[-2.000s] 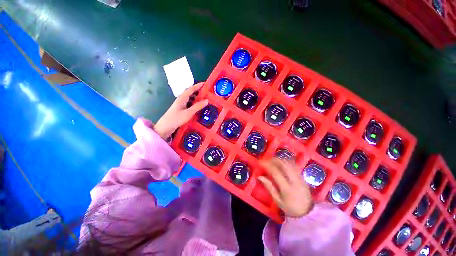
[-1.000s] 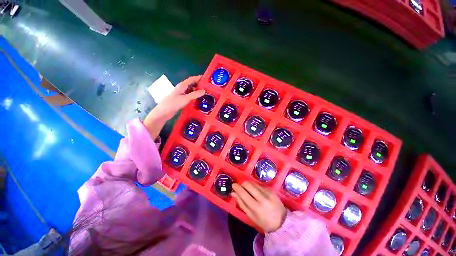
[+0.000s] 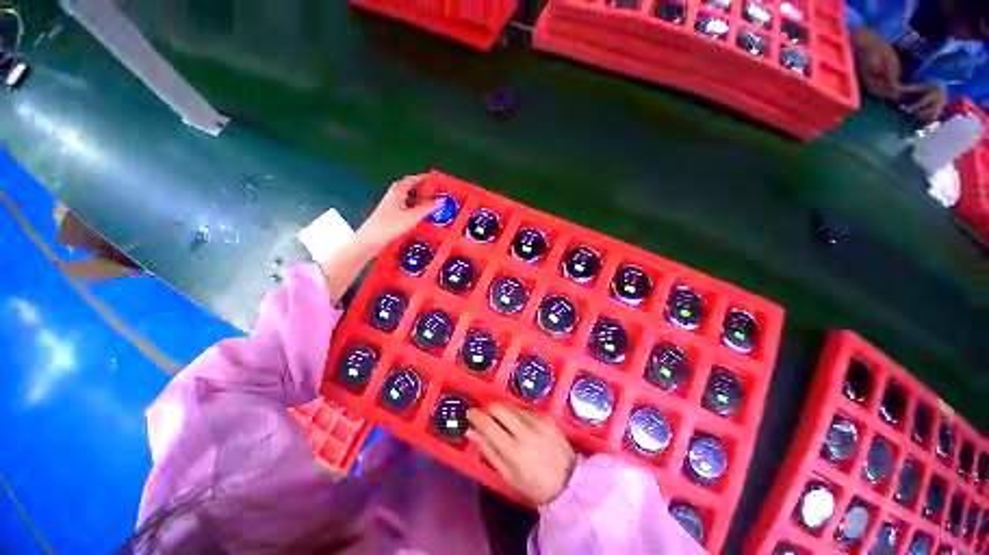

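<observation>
A red foam tray (image 3: pixel 493 193) with round watch bodies in its pockets lies tilted in front of me. Most screens are black with small green and white marks. My left hand (image 3: pixel 397 217) is at the tray's top left corner, its fingertips at a blue-lit watch (image 3: pixel 441 209); part of the fingers is hidden. My right hand (image 3: pixel 523 447) is over the lower edge, its fingertips touching the right side of a dark-screened watch (image 3: pixel 452 415) in the bottom row. That watch sits in its pocket. My right forearm covers part of the tray's lower side.
A neighbouring red tray (image 3: pixel 833 349) holds dark and whitish discs at right. Stacked red trays (image 3: pixel 694 76) stand at the back. A white slip (image 3: pixel 325 234) and a grey metal strip (image 3: pixel 152 71) lie left. Another person's hands (image 3: pixel 898 81) show top right. A small red tray piece (image 3: pixel 332 434) is below.
The view has shifted, showing more stacked trays. My left hand has moved to the corner watch, where the blue-lit screen is. My right hand stays by the bottom-row watch reached one second ago.
</observation>
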